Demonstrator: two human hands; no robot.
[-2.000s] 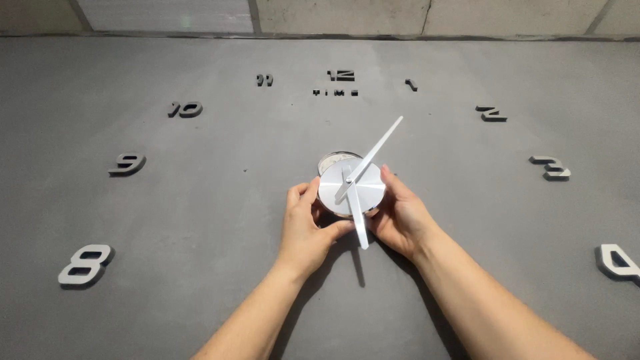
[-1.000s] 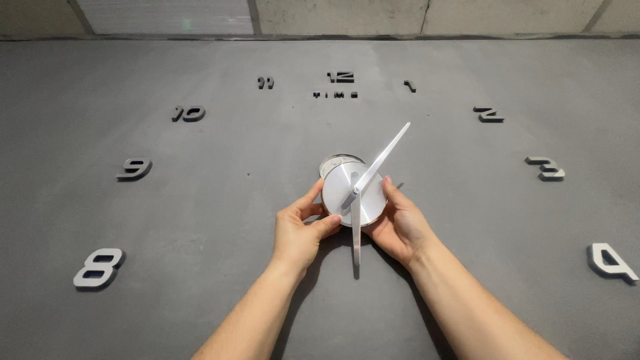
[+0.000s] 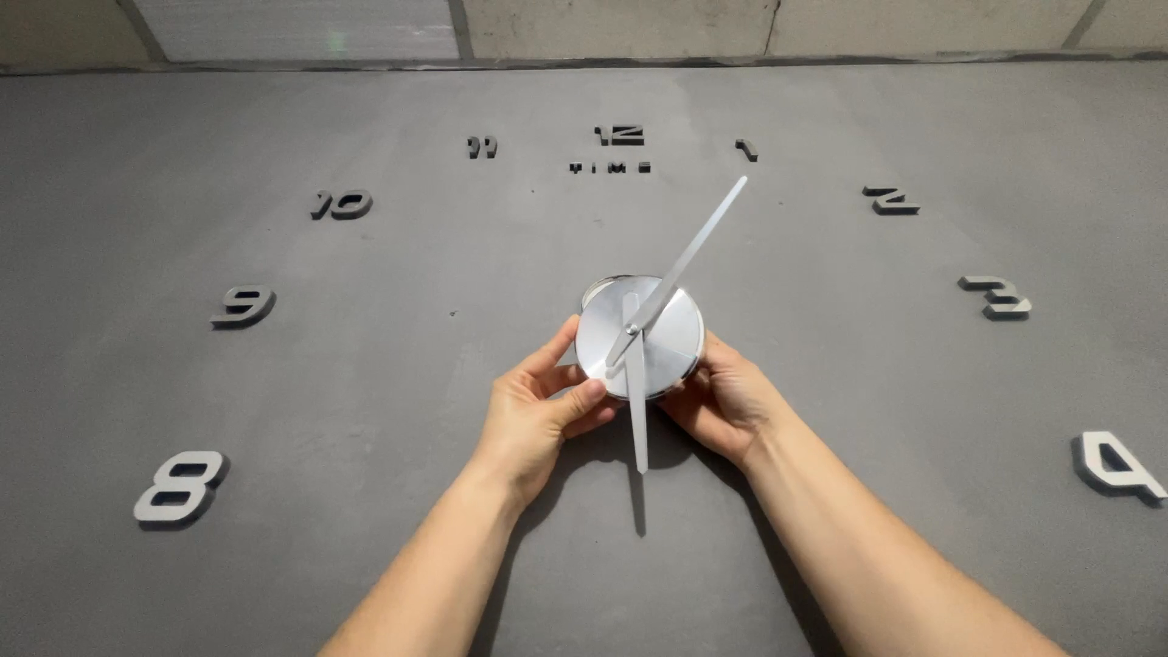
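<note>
A round silver clock hub [image 3: 675,351] with a mirror-like rim is gripped between my two hands near the middle of the grey wall. My left hand [image 3: 538,411] holds its lower left edge, the thumb on the front. My right hand [image 3: 730,397] grips the lower right edge, its fingertips partly hidden behind the disc. One long clock hand [image 3: 698,242] slants to the upper right; another clock hand [image 3: 638,411] points down, its shadow on the wall below. Part of a round rim [image 3: 598,290] shows behind the hub at the upper left.
Raised numerals stand on the grey wall around the hub, among them an 8 [image 3: 219,465], a 9 [image 3: 266,299], a 12 [image 3: 630,137], a 3 [image 3: 1008,299] and a 4 [image 3: 1090,456]. Small raised letters [image 3: 613,168] sit under the 12. Pale blocks [image 3: 620,27] run along the top.
Both hands have stayed on the hub. It now overlaps more of the round rim behind it, of which less shows than before. The view has shifted slightly.
</note>
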